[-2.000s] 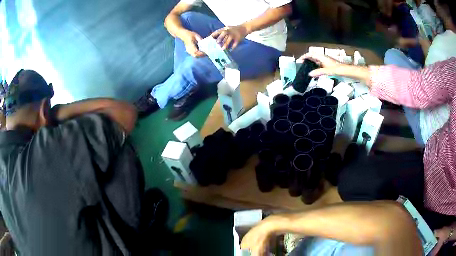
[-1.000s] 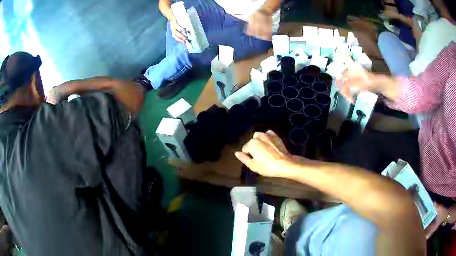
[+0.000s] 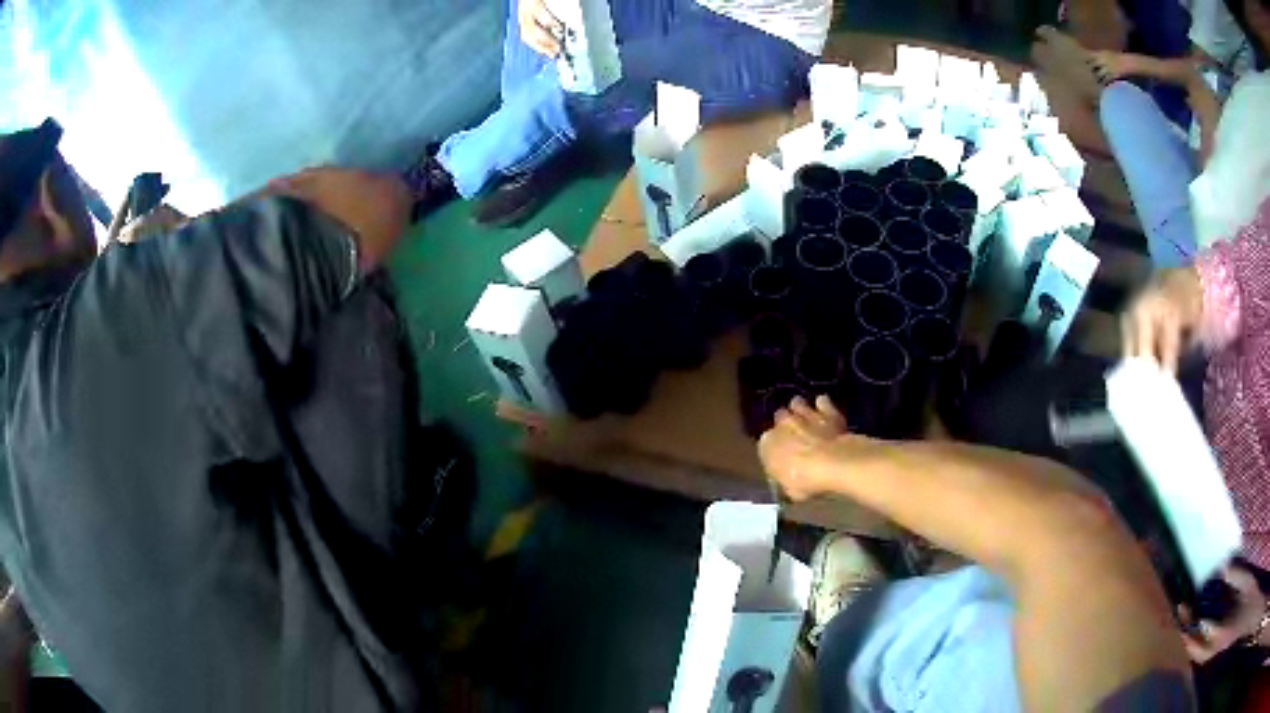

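Note:
My right hand (image 3: 805,449) reaches in from the lower right, fingers bent, at the near edge of the black cylinder cluster (image 3: 877,307). Whether it grips a cylinder is hidden. A thin dark strip shows below it, above an open white-blue carton (image 3: 766,634). That carton is upright and tilted at the bottom edge, flap up, with its lower end cut off. My left hand is not visible; what supports the carton is out of the picture.
Open cartons (image 3: 1038,223) crowd the board's far right; two closed cartons (image 3: 513,341) stand at its left corner. A dark-clothed person (image 3: 209,460) sits left. Another person's hand (image 3: 1163,318) is near a carton (image 3: 1177,474) at right. A far person holds a carton (image 3: 588,49).
My right hand went from beside the near carton to the cylinders' near edge. The person at right has moved a hand from the cartons to one by their lap. The view has shifted.

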